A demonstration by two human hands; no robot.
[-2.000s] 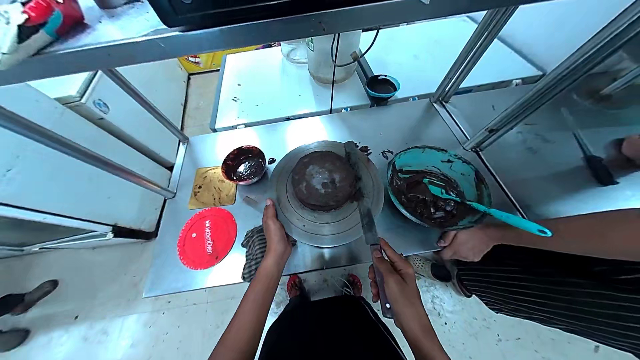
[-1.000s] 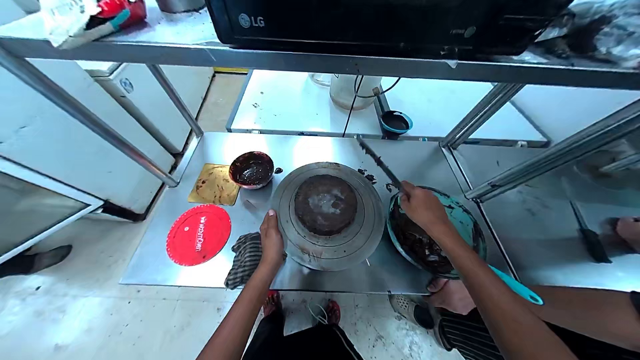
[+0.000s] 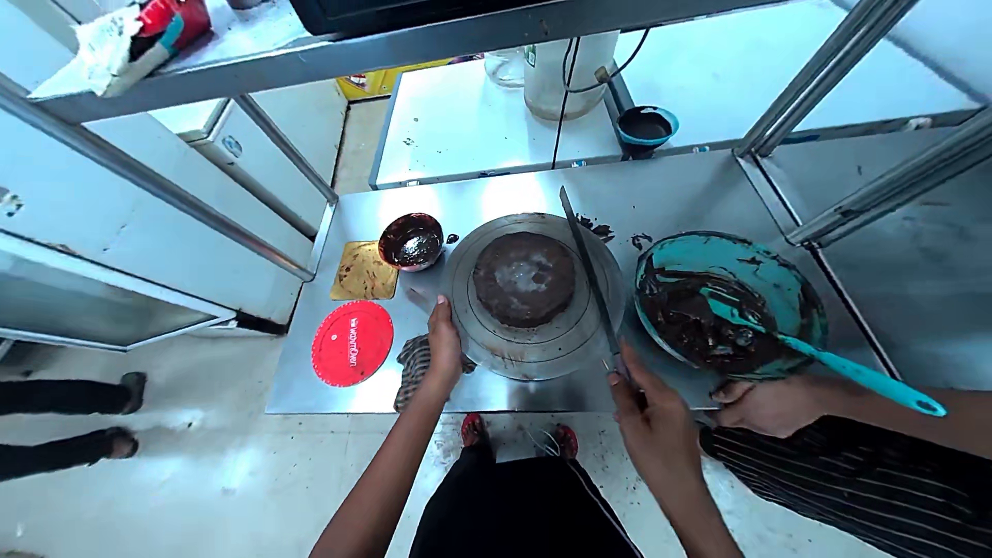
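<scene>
A round chocolate cake (image 3: 525,279) sits on a metal cake turntable (image 3: 500,360) at the middle of the steel table. My left hand (image 3: 444,345) rests at the turntable's left rim, beside a striped cloth (image 3: 415,370). In my right hand (image 3: 647,411) is the handle of a long palette knife (image 3: 593,275), its blade lying over the turntable's right part, right of the cake. Whether the blade touches the turntable, I cannot tell. A turquoise bowl (image 3: 810,310) of dark chocolate mixture stands to the right, with a turquoise spatula (image 3: 852,368) in it.
Left of the turntable are a bowl of dark syrup or glaze (image 3: 412,242), a gold cake board (image 3: 364,271) and a red round lid (image 3: 353,343). Another person's hand (image 3: 763,403) is by the turquoise bowl's near edge. A metal shelf (image 3: 403,50) crosses above; steel posts flank the table.
My right hand has come back from over the turquoise bowl to the near right side of the turntable, bringing the palette knife with it. My left hand stays by the turntable's left rim.
</scene>
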